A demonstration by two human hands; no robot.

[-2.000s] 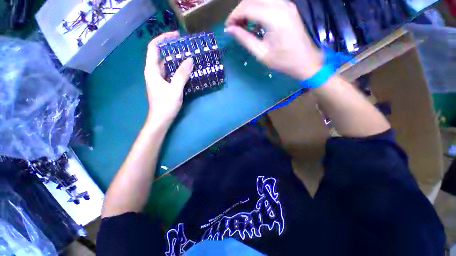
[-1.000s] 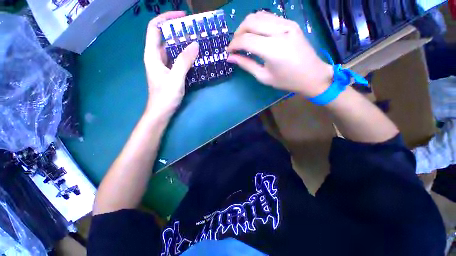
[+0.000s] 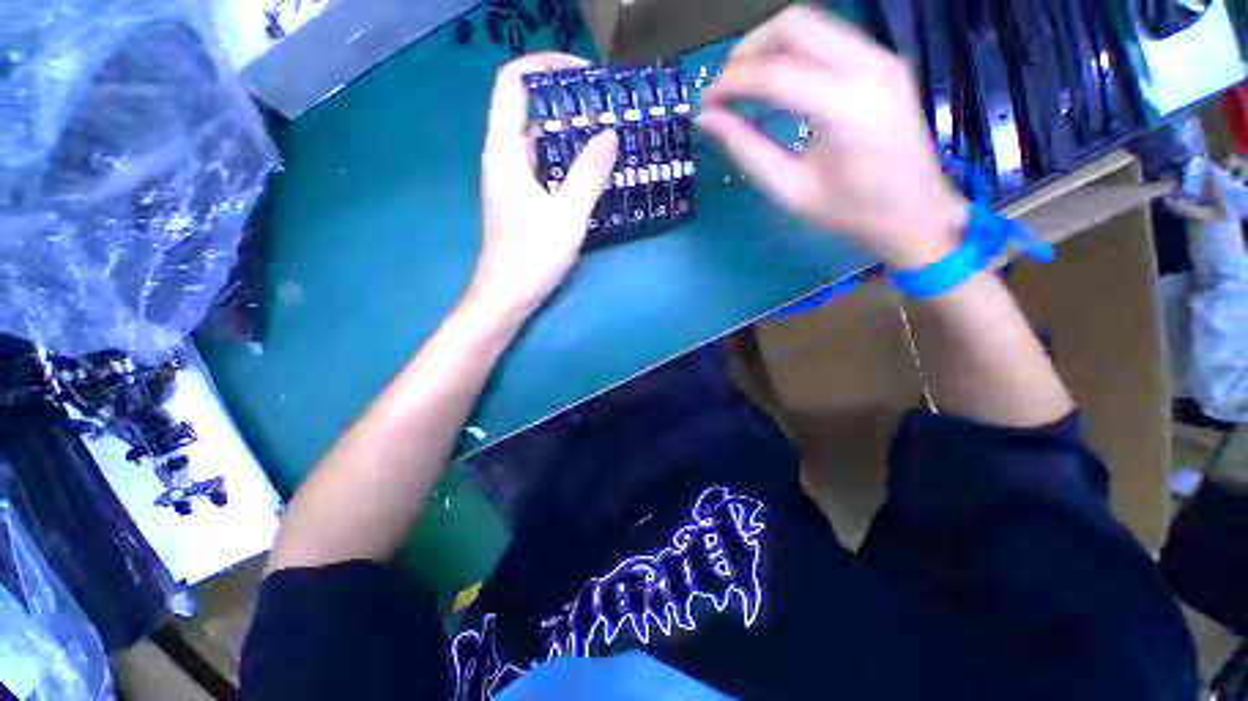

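Observation:
My left hand grips a black PCB panel by its left side, with the thumb on its face, above the green mat. The panel shows rows of small white and silver marks. My right hand is just right of the panel's upper right edge, slightly blurred, thumb and fingertips close together. Whether a small part is between those fingertips cannot be made out. A bright blue wrist strap is on my right wrist.
Long glossy black strips lie at upper right. A cardboard box and a white box stand beyond. Crumpled clear plastic is at left, above dark assemblies on a white board. A large carton is below the bench edge.
The whole view has shifted, so the bench things sit elsewhere in the picture. My right hand has moved off the panel's right edge, a little up and away from it. My left hand keeps its grip.

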